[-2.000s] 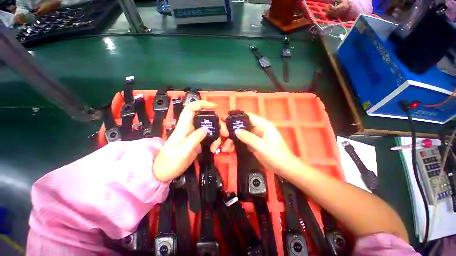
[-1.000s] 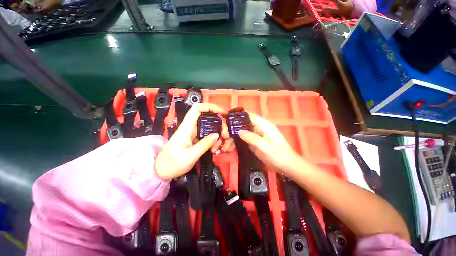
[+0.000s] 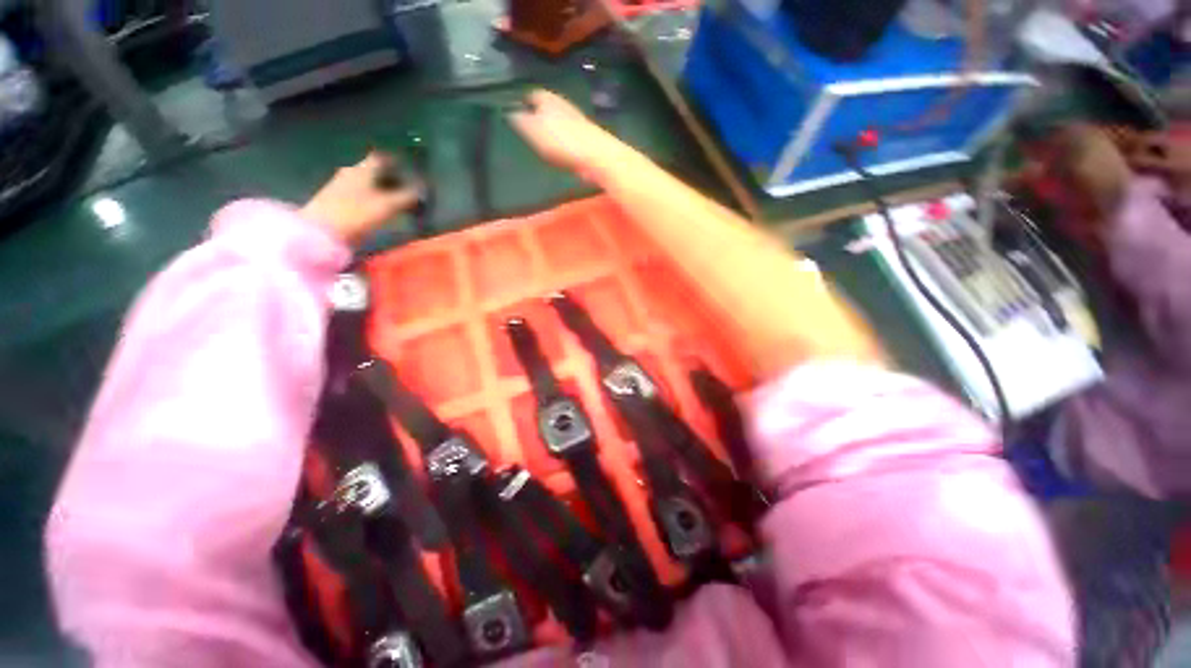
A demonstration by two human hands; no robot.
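Observation:
My left hand (image 3: 359, 198) is beyond the back left edge of the red-orange compartment tray (image 3: 451, 346), closed on a dark, blurred smartwatch (image 3: 400, 174). My right hand (image 3: 555, 131) reaches further back over the green mat. A small dark thing shows at its fingertips, too blurred to tell whether it is gripped. A dark strap (image 3: 483, 163) shows on the mat between my hands. Several black smartwatches lie in the tray with case backs up, one at the middle (image 3: 566, 425). My sleeves hide parts of the tray's sides.
The blue bench instrument (image 3: 836, 118) stands at the back right, with a black cable (image 3: 943, 313) running forward. A calculator (image 3: 980, 274) lies on papers (image 3: 1038, 372) at the right. Another person's pink sleeve (image 3: 1149, 261) is at the right edge. A grey box (image 3: 307, 46) and metal post (image 3: 111, 85) are at the back left.
My hands have moved from above the tray to the mat behind it, and apart. The two lit watches are no longer held side by side. The view has shifted and turned, with blur.

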